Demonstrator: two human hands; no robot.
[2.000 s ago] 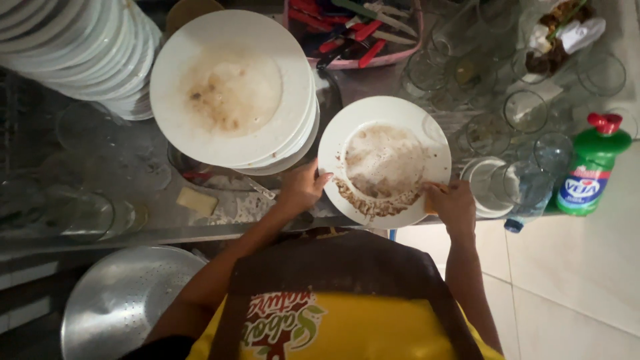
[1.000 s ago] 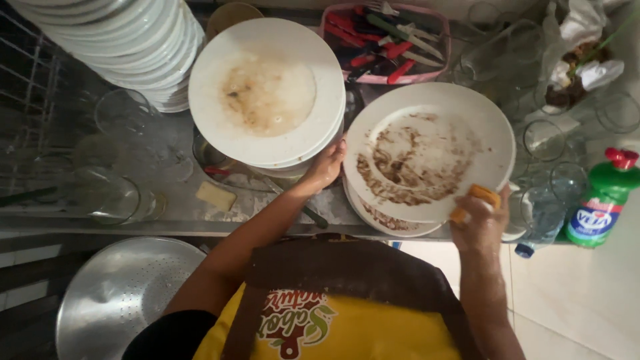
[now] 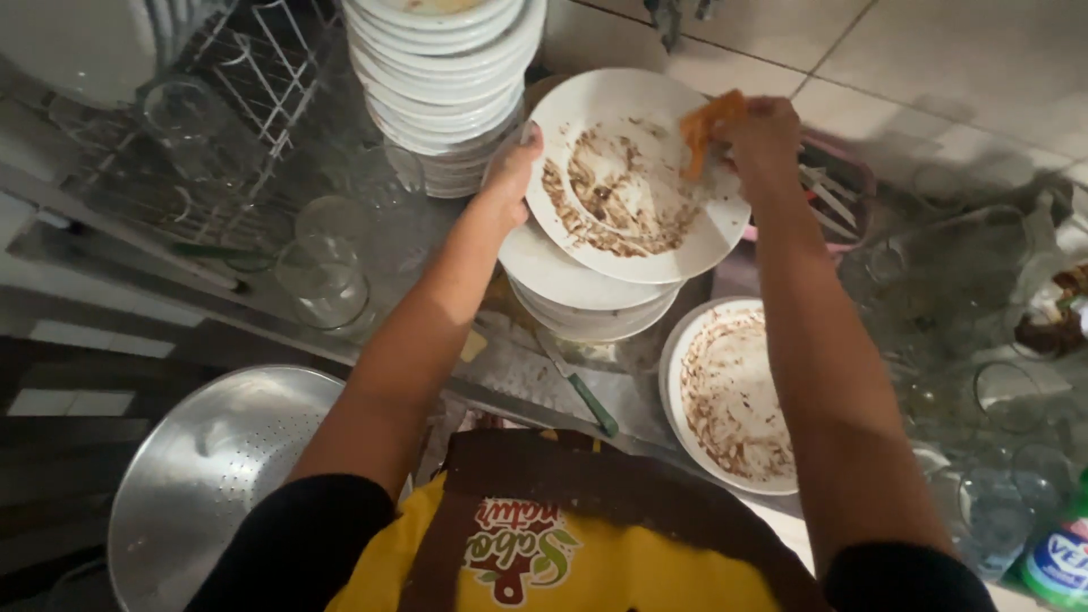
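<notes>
My left hand (image 3: 513, 174) grips the left rim of a white plate (image 3: 633, 183) smeared with brown food residue, tilted over a stack of white plates (image 3: 586, 293). My right hand (image 3: 761, 132) holds an orange cloth or sponge (image 3: 710, 127) at the upper right of that plate. Below and to the right, another soiled white plate (image 3: 735, 399) rests on top of others, partly hidden by my right forearm. A green-handled knife (image 3: 586, 399) lies between the two stacks.
A tall stack of white plates (image 3: 446, 85) stands behind my left hand, beside a wire dish rack (image 3: 272, 93). Glasses (image 3: 321, 280) stand at left, more at right. A pink basket (image 3: 858, 183) holds cutlery. A metal colander (image 3: 225, 476) is lower left, a green bottle (image 3: 1062, 552) lower right.
The held soiled plate and both hands have moved from above the right stack to above the middle stack. The right hand is now at the plate's upper right edge. The view has shifted left.
</notes>
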